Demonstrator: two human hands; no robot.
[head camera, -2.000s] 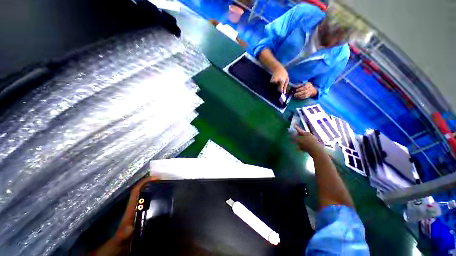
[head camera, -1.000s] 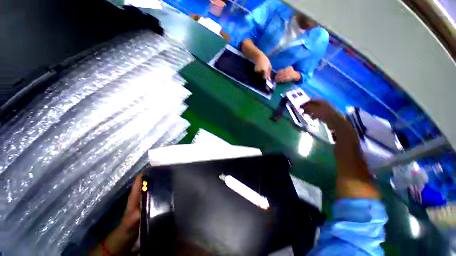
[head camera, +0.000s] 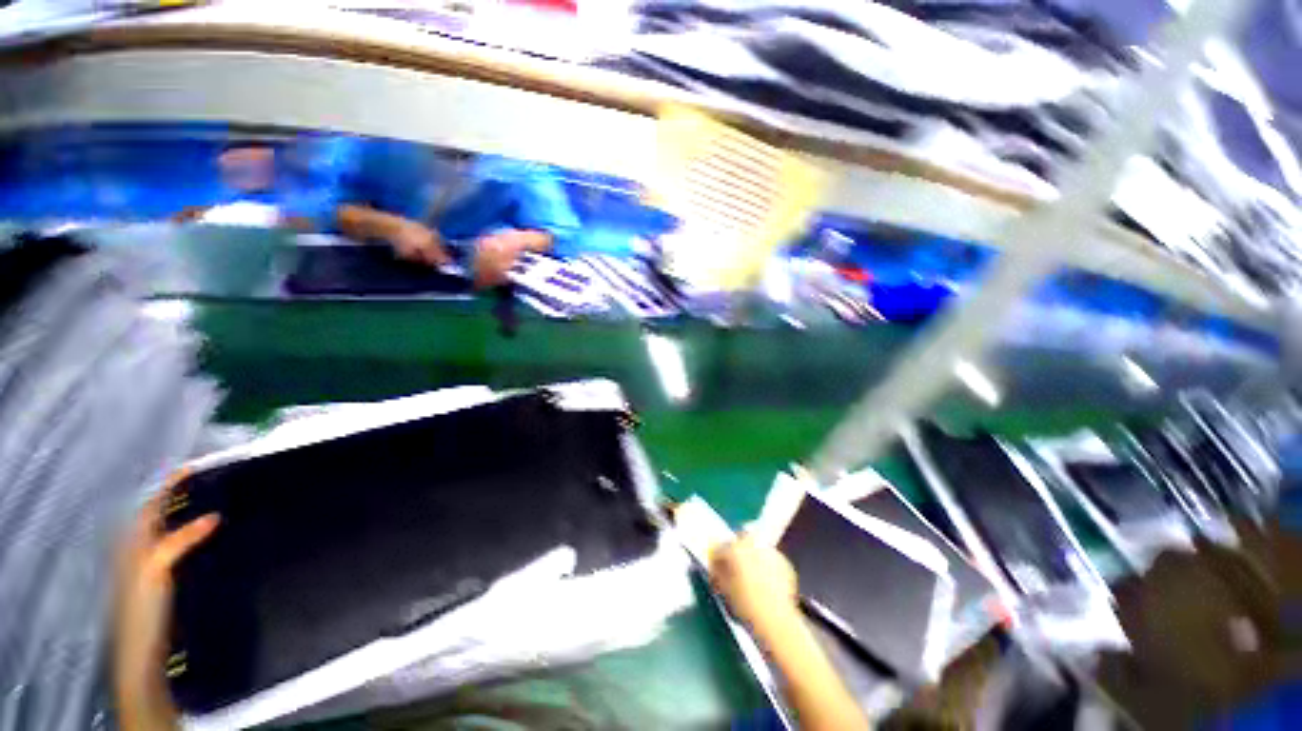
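A flat black panel (head camera: 414, 536) lies over white sheeting (head camera: 614, 593) on the green bench, with tiny gold dots near its corners. My left hand (head camera: 150, 571) holds its left edge, thumb on top. My right hand (head camera: 754, 578) is blurred, right of the panel and apart from it. It touches or overlaps a white-edged piece (head camera: 707, 528) beside a pile of dark panels (head camera: 857, 571). Its fingertips are unclear, and I cannot tell whether it grips anything.
Silvery bubble wrap (head camera: 86, 471) is stacked at left. Across the green bench (head camera: 357, 350), a person's hands work at another dark panel (head camera: 364, 269). Die-cut sheets (head camera: 593, 283) lie near them. A yellow sheet (head camera: 728, 193) hangs from the shelf. More panels (head camera: 1007, 500) lie at right.
The view has swung right and is blurred. My right hand has moved from the die-cut sheets to beside the near panels. The white pen-like object no longer shows on the black panel, which now looks flatter.
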